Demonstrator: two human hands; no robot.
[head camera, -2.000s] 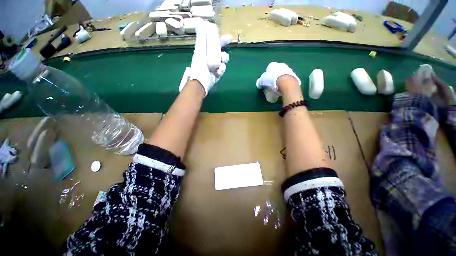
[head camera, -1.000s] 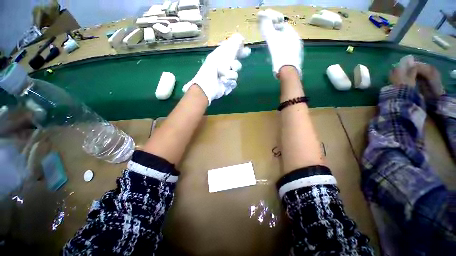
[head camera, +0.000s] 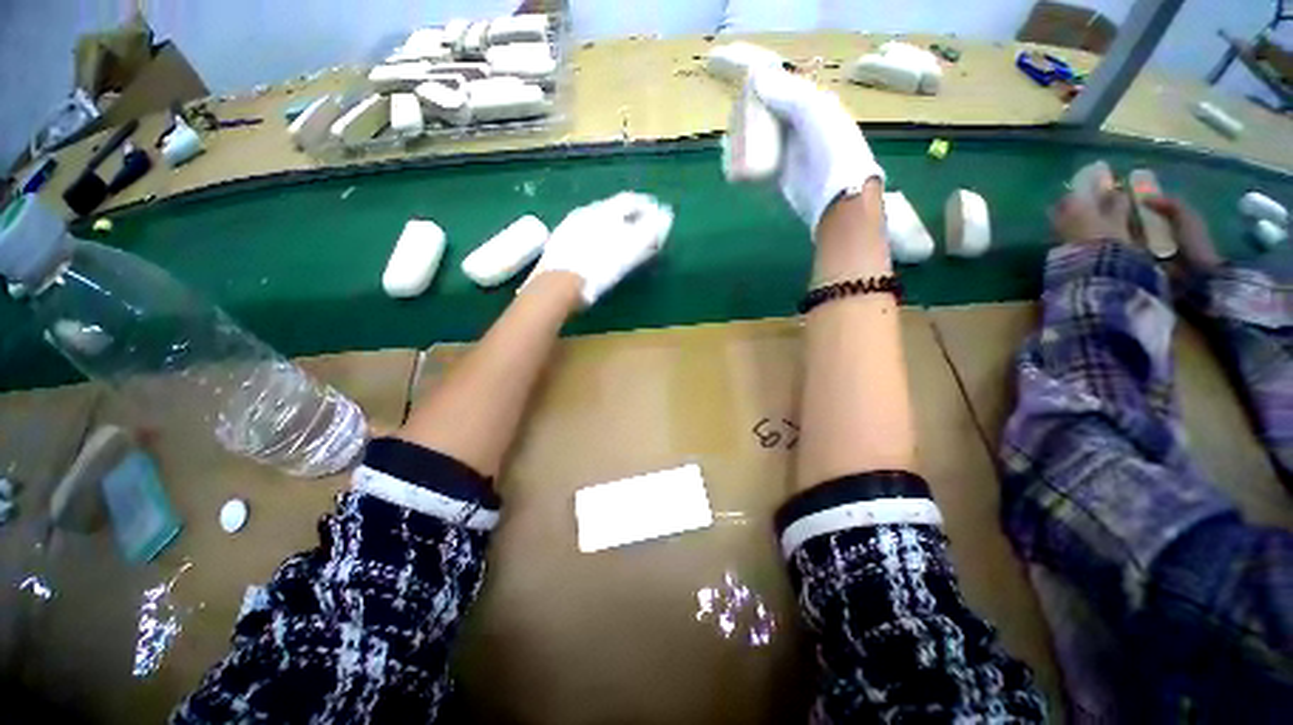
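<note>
My right hand (head camera: 827, 149), in a white glove, holds an off-white oblong unit (head camera: 753, 130) upright above the far edge of the green belt (head camera: 709, 234). My left hand (head camera: 607, 244), also gloved, is over the belt with its fingers curled; whether anything is inside it cannot be told. One unit (head camera: 506, 251) lies tilted on the belt just left of my left hand, and another (head camera: 414, 258) lies further left. Two more units (head camera: 969, 224) lie on the belt to the right of my right hand, one partly hidden by it.
A clear tray heaped with units (head camera: 461, 85) stands on the far bench. A large water bottle (head camera: 199, 354) leans at left. A white card (head camera: 642, 507) lies on the cardboard (head camera: 567, 411). Another person's plaid sleeves (head camera: 1099, 368) and hands are at right, holding a unit.
My left hand has lowered, and a tilted unit now lies beside it. My right hand has come back from the far bench side with a unit visible in it. Belt units at right have shifted left.
</note>
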